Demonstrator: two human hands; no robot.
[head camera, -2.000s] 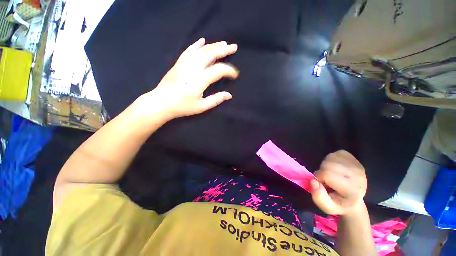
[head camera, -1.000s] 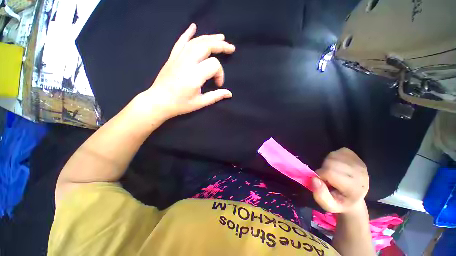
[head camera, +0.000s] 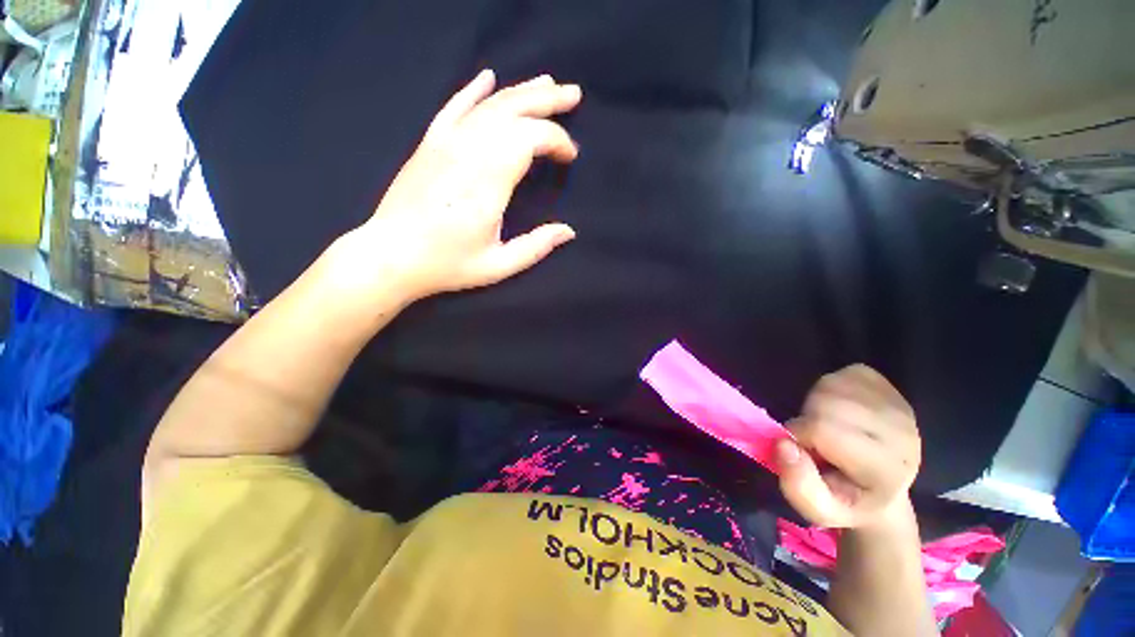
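Observation:
A large black garment piece (head camera: 672, 237) covers the table and hangs towards my lap. My left hand (head camera: 479, 187) rests on or just over it at the upper left, fingers spread and curved, holding nothing. My right hand (head camera: 859, 448) is closed on one end of a bright pink strip (head camera: 709, 401) at the lower right. The strip's free end points up and left over the black cloth. The presser foot and needle (head camera: 814, 137) shine under the lamp, above and left of my right hand, with black cloth around them.
The sewing machine head (head camera: 996, 87) fills the upper right. A blue bin (head camera: 1102, 485) stands at the right edge. A pile of pink strips (head camera: 958, 566) lies lower right, partly behind my right forearm. A yellow tray (head camera: 25, 181) and blue cloth (head camera: 37, 411) are at the left.
The view has shifted slightly. My left hand's fingers have curled and shifted a little. My right hand still holds the pink strip in nearly the same place.

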